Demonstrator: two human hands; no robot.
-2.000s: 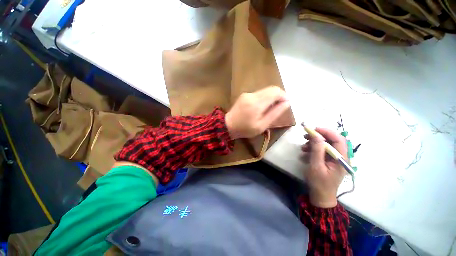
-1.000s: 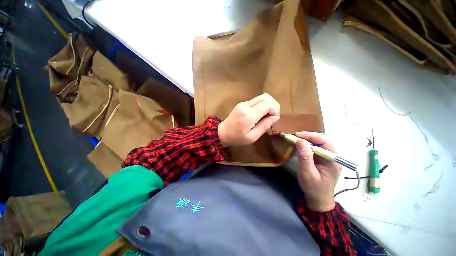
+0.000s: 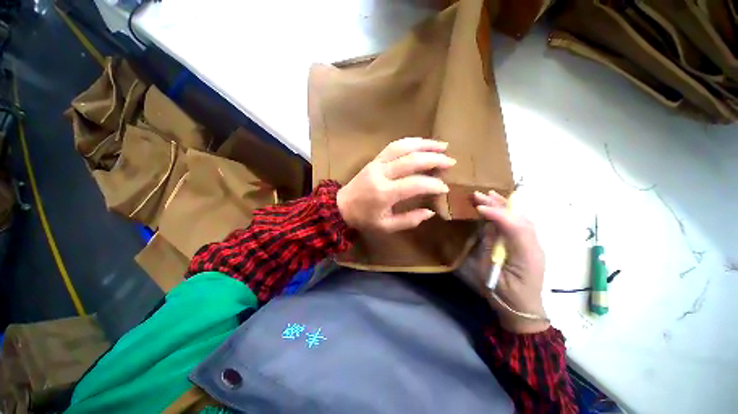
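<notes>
A tan bag body (image 3: 388, 105) lies over the table edge in front of me, its pale-bound opening towards my apron. A redder-brown patch (image 3: 463, 202) shows at its lower right corner. My left hand (image 3: 398, 186) rests on the bag with its fingers apart, left of the patch. My right hand (image 3: 518, 263) has its fingertips at the patch's right side. The cream-handled pick (image 3: 497, 255) is tucked in the right palm, butt end down; its tip cannot be made out.
A green-handled tool (image 3: 598, 279) with a dark cord lies on the white table (image 3: 647, 323), with loose threads. Folded brown bags (image 3: 647, 52) are stacked at the far right. More tan bags (image 3: 202, 194) are heaped at the left, beside the table.
My right hand has turned the pick down into its palm and moved its fingertips onto the bag corner. My left fingers have spread from their pinch. The reddish patch has folded downward.
</notes>
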